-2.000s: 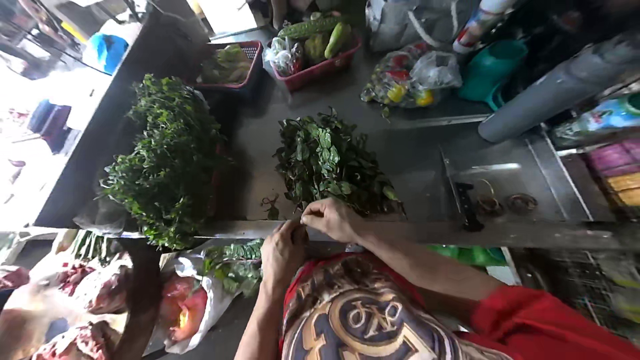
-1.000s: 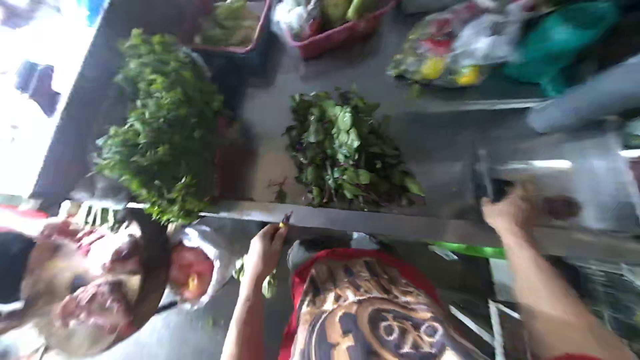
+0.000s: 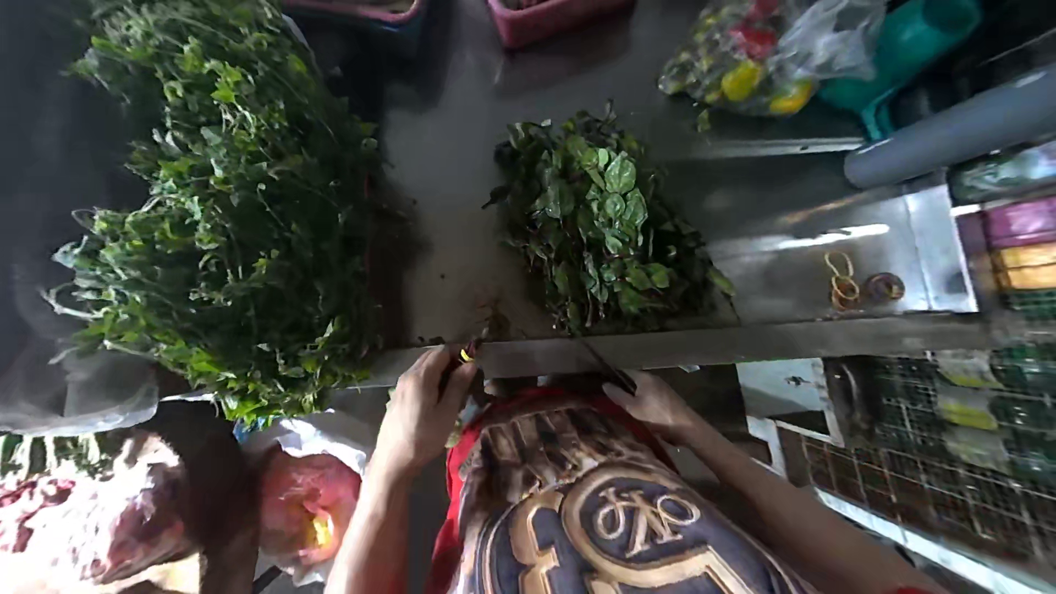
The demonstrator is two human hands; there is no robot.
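Note:
My left hand (image 3: 429, 404) is closed at the metal counter's front edge, around a bundle of stems with a yellow band (image 3: 466, 355) at its tip; leaves hang below the hand. My right hand (image 3: 656, 404) grips a dark-handled knife (image 3: 610, 367), its thin blade pointing up and left over the counter edge. Beyond the hands a pile of leafy greens (image 3: 606, 214) lies on the counter. To the left stands a larger heap of green leafy stems (image 3: 239, 206).
Rubber bands (image 3: 843, 285) and a brown roll (image 3: 886, 286) lie in a metal recess at right. A grey pipe (image 3: 949, 124), a teal plastic vessel (image 3: 899, 58) and a bag of vegetables (image 3: 742, 66) are at back right. Pink baskets (image 3: 544, 21) stand behind; a pink-filled bag (image 3: 309, 511) is lower left.
My right hand has moved from the recess on the right back towards the left hand, and now holds the knife. A dark object seen in the recess earlier is gone from there.

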